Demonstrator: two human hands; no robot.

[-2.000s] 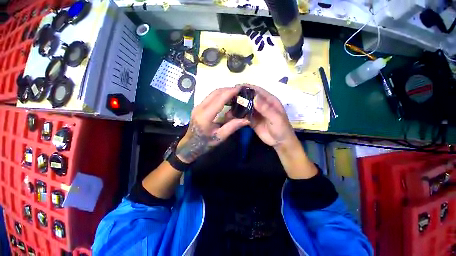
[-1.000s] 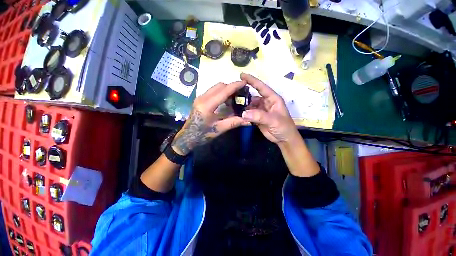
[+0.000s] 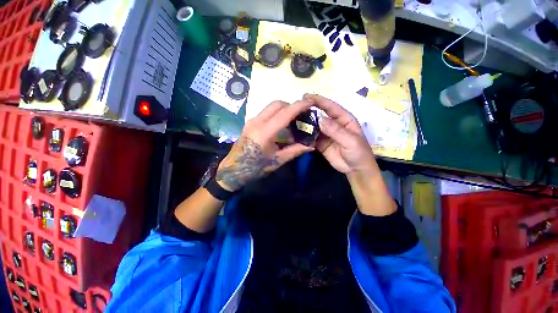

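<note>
A small round black unit (image 3: pixel 306 127) with a pale label is held between my two hands, above the bench's front edge. My left hand (image 3: pixel 264 137) grips its left side with thumb below and fingers above. My right hand (image 3: pixel 344 136) holds its right side, with fingertips at its top and right edge. Parts of the unit are hidden by my fingers. Both hands are bare.
Black rings (image 3: pixel 304 65) and a dotted card (image 3: pixel 218 83) lie behind my hands. A dark thin tool (image 3: pixel 416 112), squeeze bottle (image 3: pixel 463 90) and black fan (image 3: pixel 527 116) are right. The white machine box (image 3: pixel 144 67) and red tray (image 3: pixel 103 183) are left. A thick tube (image 3: pixel 379 30) hangs ahead.
The unit has been turned in my hands, and its pale label now shows at a tilt. My right fingers have shifted on it. The camera view has moved slightly.
</note>
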